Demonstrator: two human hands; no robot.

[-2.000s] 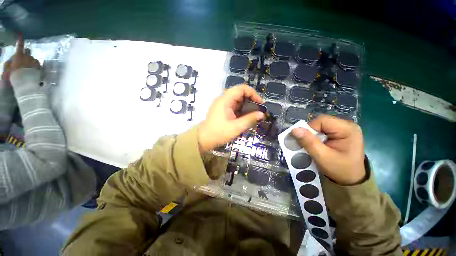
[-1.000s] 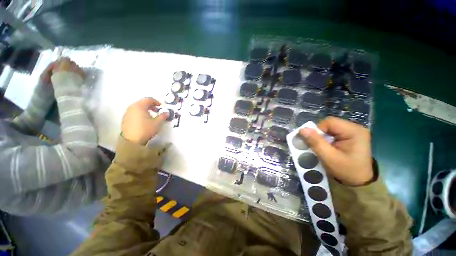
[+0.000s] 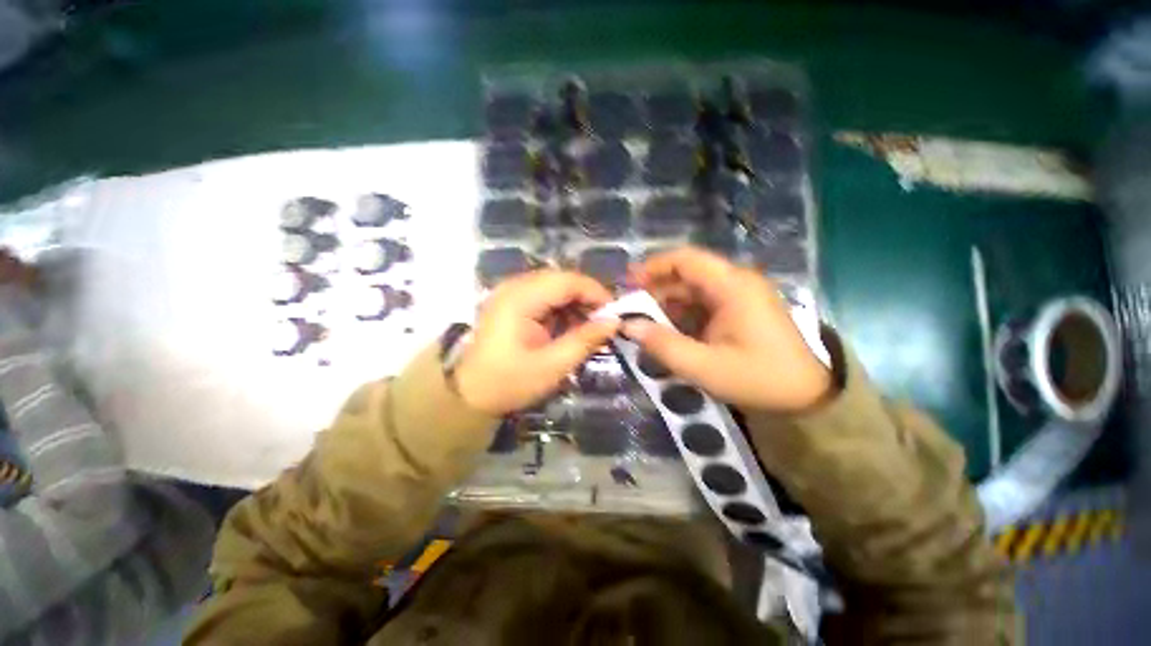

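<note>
My right hand (image 3: 732,331) is shut on the top end of a white backing strip (image 3: 693,415) with a row of dark round pads hanging down towards my lap. My left hand (image 3: 537,343) meets it at the strip's top end, thumb and finger close together; whether they hold a pad or the strip is blurred. Both hands are over the clear blister tray (image 3: 593,495), which holds rows of black modules (image 3: 606,215). Several modules with grey round faces (image 3: 381,256) lie in two columns on the white sheet (image 3: 189,316).
A roll of pads (image 3: 1073,360) stands at the right, its white strip running down past the bench edge. A narrow white strip (image 3: 986,353) and a worn pale strip (image 3: 991,167) lie on the green bench (image 3: 903,265). A person's striped grey sleeve (image 3: 76,467) is at the left.
My left hand has left the modules on the white sheet and come right to meet my right hand at the strip's end. The view has turned; another module stands in the left column.
</note>
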